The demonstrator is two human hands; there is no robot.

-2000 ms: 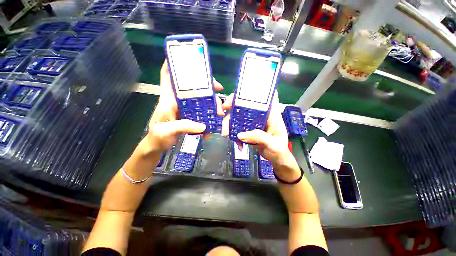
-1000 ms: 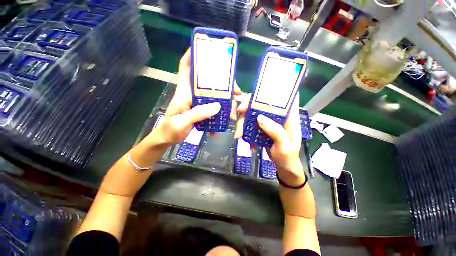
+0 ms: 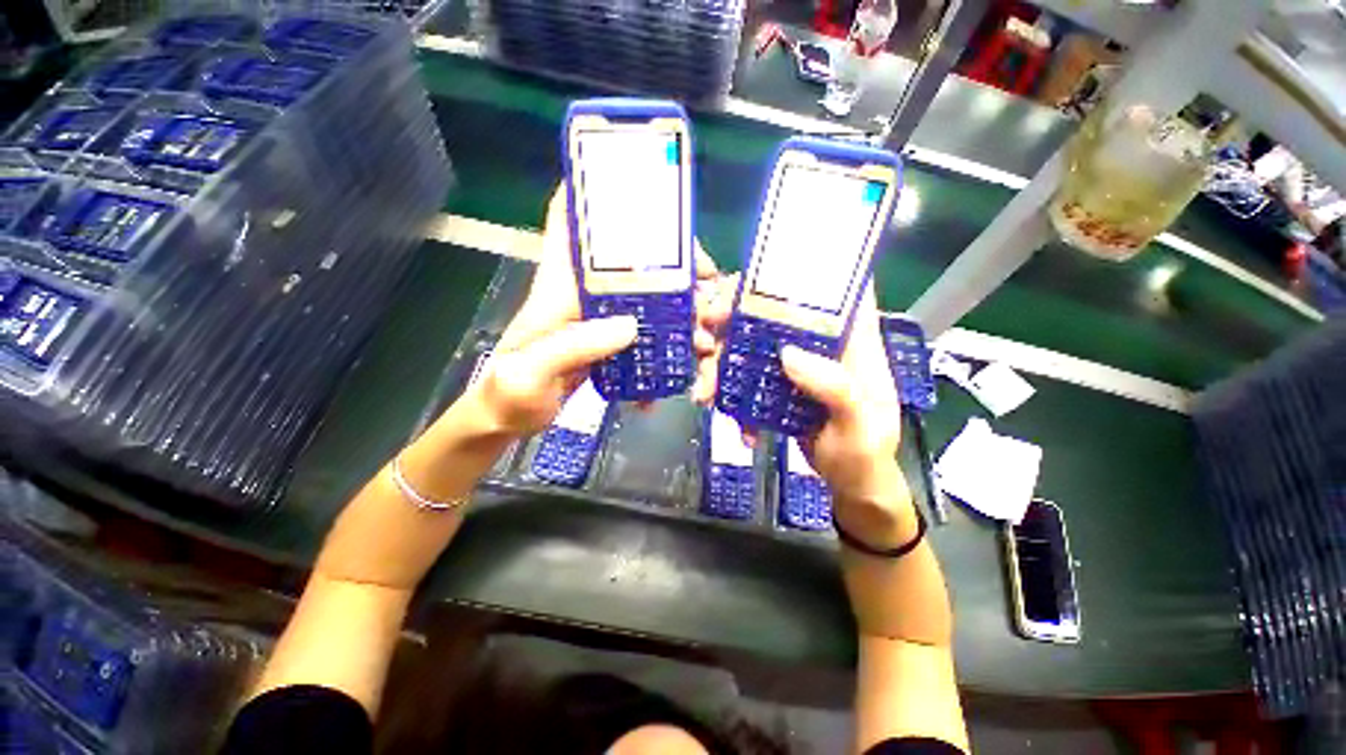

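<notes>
My left hand [image 3: 539, 354] holds one blue keypad phone [image 3: 632, 244] upright, its screen lit white, thumb on the upper keys. My right hand [image 3: 849, 406] holds a second blue keypad phone [image 3: 809, 266], tilted to the right, also lit white, thumb on its keys. Fingers of both hands lie behind the phones. Below them a clear blister tray [image 3: 642, 457] lies on the dark green bench with several blue phones, partly hidden by my hands and the held phones.
A tall loaded tray stack [image 3: 325, 280] stands at left, another tray stack [image 3: 1284, 502] at the right edge. Right of the tray lie a separate blue phone [image 3: 908, 362], white paper slips [image 3: 989, 469] and a smartphone [image 3: 1044, 572]. A slanted pale post [image 3: 1019, 236] stands behind.
Over two seconds both phones have shifted right in view, and the right one tilts more. My left thumb has moved to the upper keys. The bench view has shifted slightly.
</notes>
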